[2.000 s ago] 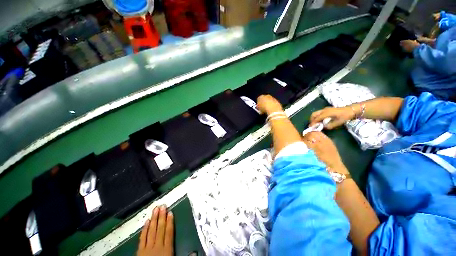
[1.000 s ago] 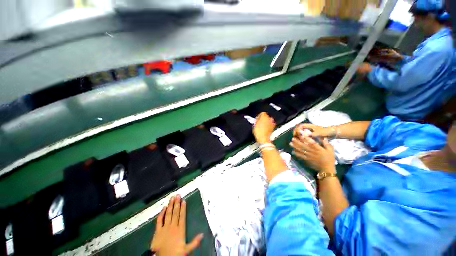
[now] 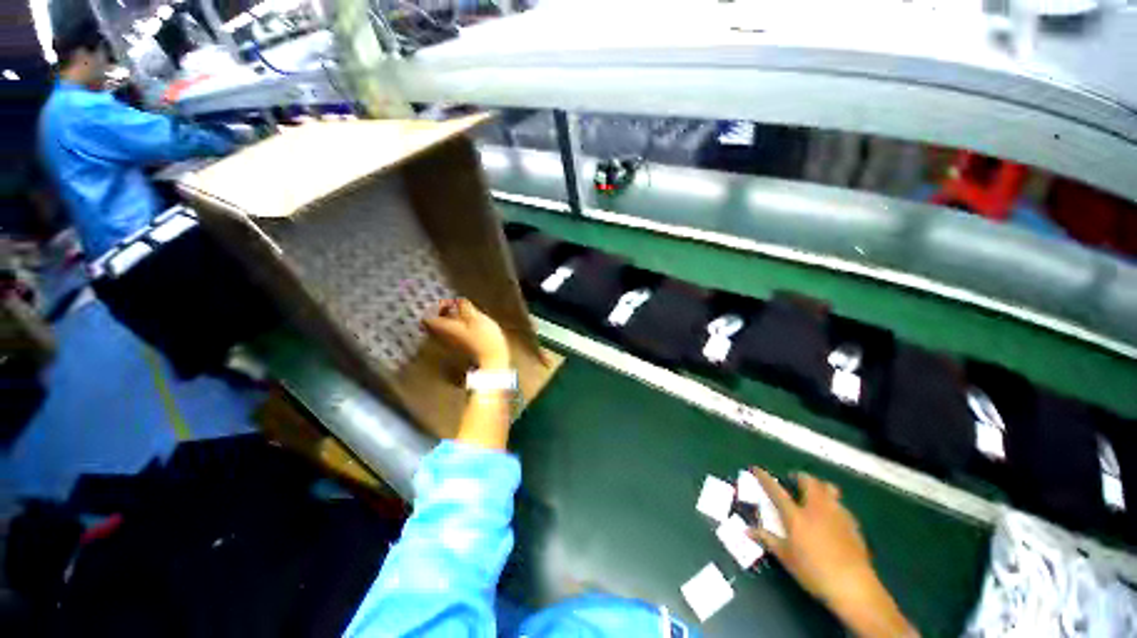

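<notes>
My left hand (image 3: 471, 339) reaches into the open brown carton (image 3: 324, 165) on the left, its bent fingertips at the rows of white adapters (image 3: 374, 268). Whether it grips one is hidden. My right hand (image 3: 817, 538) is low over the bench, its fingertips touching a small cluster of white adapters. Adapters lie beside its fingers (image 3: 714, 497) and nearer to me (image 3: 707, 591). I cannot tell if it grips one. Black boxes (image 3: 798, 343) on the green belt show white coiled cables and white adapters.
The scuffed conveyor rail (image 3: 748, 418) runs between the belt and the dark green bench (image 3: 599, 461). A white cable pile (image 3: 1060, 586) lies at lower right. A grey shelf (image 3: 773, 81) hangs overhead. A person in blue (image 3: 106, 150) stands at upper left, near stacked black boxes (image 3: 175, 280).
The view has swung left, bringing the carton and loose adapters into sight. My right hand has left the boxes and is over the bench adapters. My left hand has moved from the bench into the carton.
</notes>
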